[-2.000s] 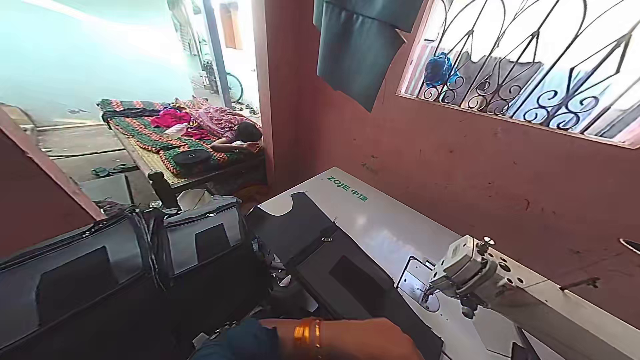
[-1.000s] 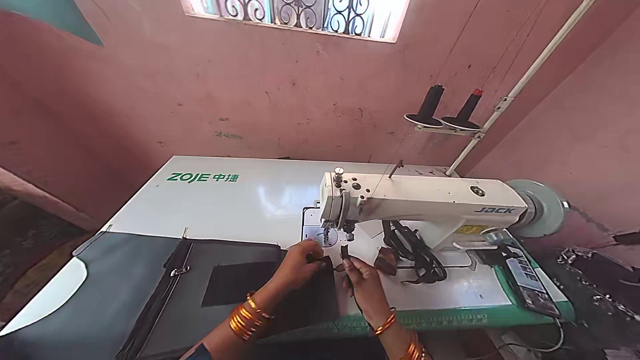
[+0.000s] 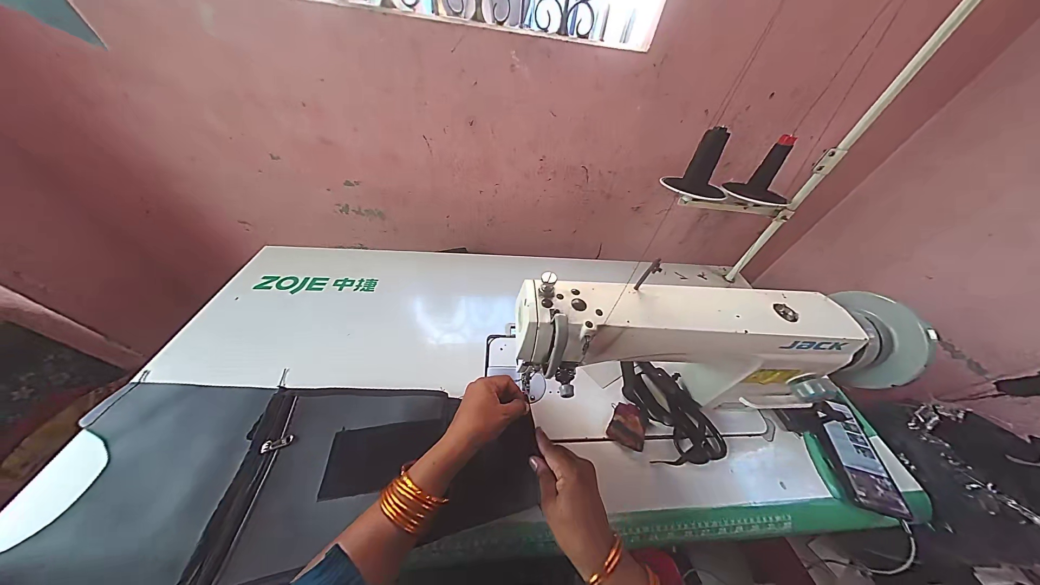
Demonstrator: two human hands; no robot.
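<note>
A white Jack sewing machine (image 3: 691, 325) stands on the table, its needle and presser foot at the left end of the arm. Dark grey fabric panels (image 3: 325, 520) with a black zip (image 3: 264, 463) and a metal zip slider (image 3: 277, 444) spread left of the needle. My left hand (image 3: 486, 414) pinches the panel's edge right beside the presser foot. Nearer the front, my right hand (image 3: 569, 487) has that same edge between thumb and finger. A darker rectangular patch (image 3: 374, 455) lies on the panel, partly behind my left forearm.
Coiled black strips (image 3: 674, 414) and a small brown scrap (image 3: 626, 426) lie under the machine arm. A phone (image 3: 865, 459) with a cable rests at the table's right end. Two dark thread cones (image 3: 705, 162) stand on a thread stand behind. A pink wall rises beyond the table (image 3: 390, 325).
The view has swung right from the doorway and bags to the machine. Since one second ago, both hands remain at the fabric's edge by the needle, and my right hand's fingers have straightened.
</note>
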